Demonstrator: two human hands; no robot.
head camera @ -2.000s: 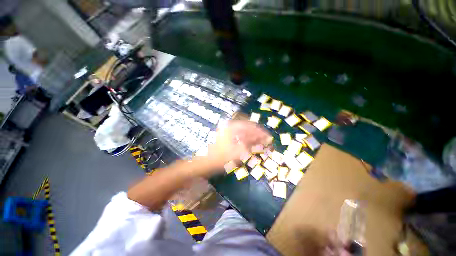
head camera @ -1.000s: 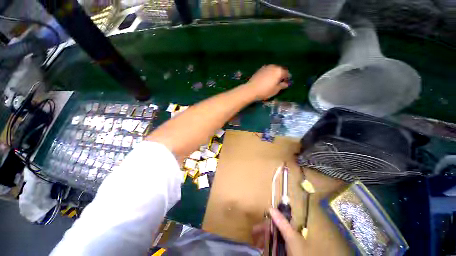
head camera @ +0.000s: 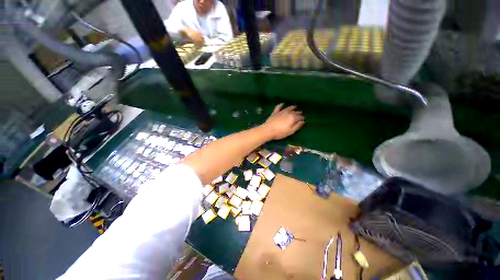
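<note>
My left hand (head camera: 285, 121) is stretched out over the green belt beyond the cells, back up, fingers somewhat apart; what is under the fingers is hidden. My right hand is out of the picture. The soldering iron's metal tip (head camera: 338, 257) and the thin bent silvery rod (head camera: 327, 258) enter at the bottom edge over the cardboard sheet (head camera: 307, 202). A small silver-and-blue piece with a thin dark lead (head camera: 283, 238) lies on the cardboard. Many white, yellow-edged battery cells (head camera: 255, 195) lie scattered on the green mat left of the cardboard.
A filled clear blister tray (head camera: 148, 158) lies left. Blue boards (head camera: 323, 190) and a crumpled plastic bag (head camera: 359, 183) are behind the cardboard. A black fan (head camera: 422, 224), extractor hood (head camera: 433, 161) and cream plug (head camera: 361, 259) are right. A dark post (head camera: 172, 71) rises before the belt. A person sits opposite.
The view has swung. My left hand has moved from the cells to the belt. My right hand has left the picture. The small silver-and-blue piece now lies on the cardboard, bare there one second ago.
</note>
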